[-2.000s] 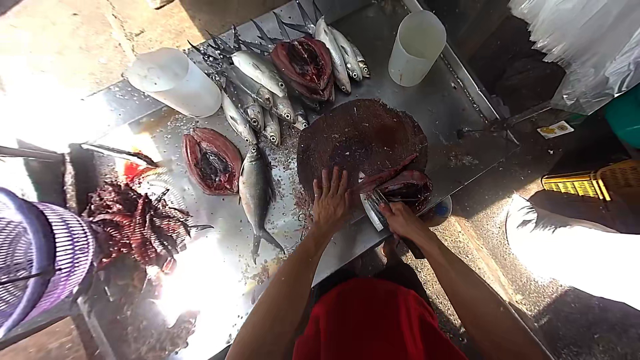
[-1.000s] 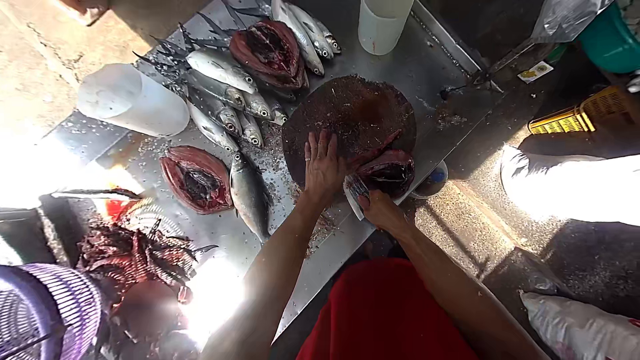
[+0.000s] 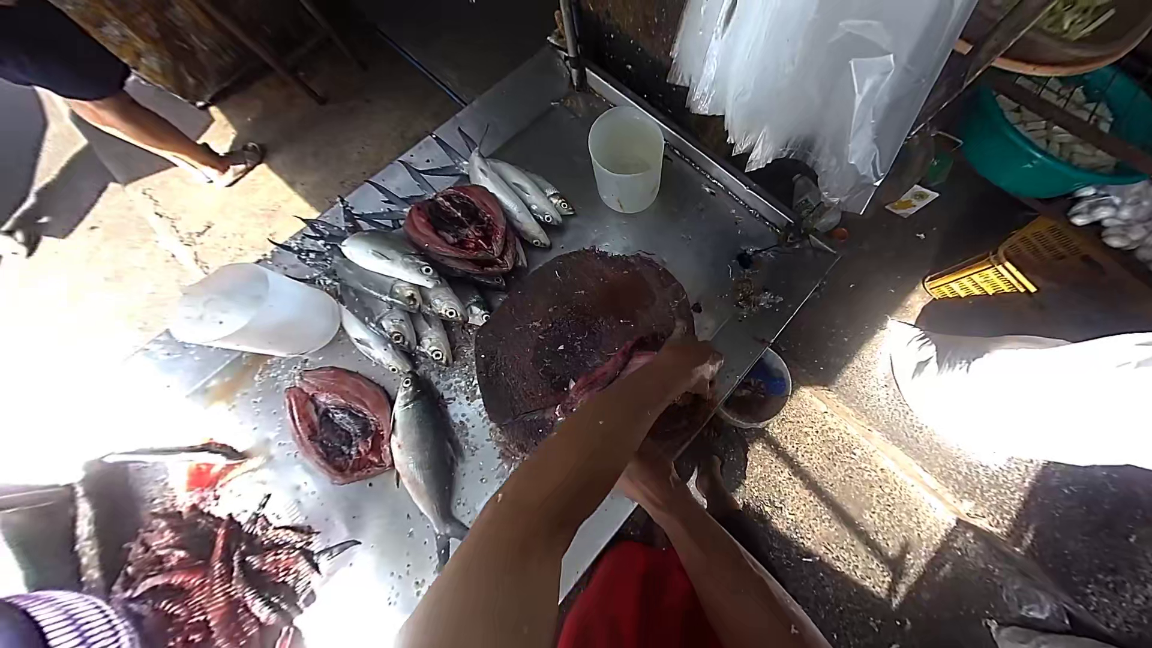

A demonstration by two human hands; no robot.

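Note:
My left hand (image 3: 688,360) reaches across to the right edge of the round wooden chopping block (image 3: 585,315), at the cut fish (image 3: 607,378); its fingers are largely hidden. My right hand (image 3: 650,472) is below it at the block's near edge, mostly behind the left forearm, and what it holds cannot be seen. Left of the block lie a whole silvery fish (image 3: 425,450) and a split-open fish (image 3: 340,425). Behind them is a pile of whole fish (image 3: 387,256) with another split fish (image 3: 459,225) on top.
A translucent plastic container (image 3: 625,162) stands at the back of the metal table (image 3: 720,225); another (image 3: 256,310) lies on its side at left. Fish scraps (image 3: 216,567) are heaped at the lower left. A small bucket (image 3: 760,391) sits beside the table. A person's leg (image 3: 153,135) shows at upper left.
My left hand has moved right, from flat on the chopping block to the cut fish at its edge. The knife seen earlier in my right hand is hidden now. The view has shifted.

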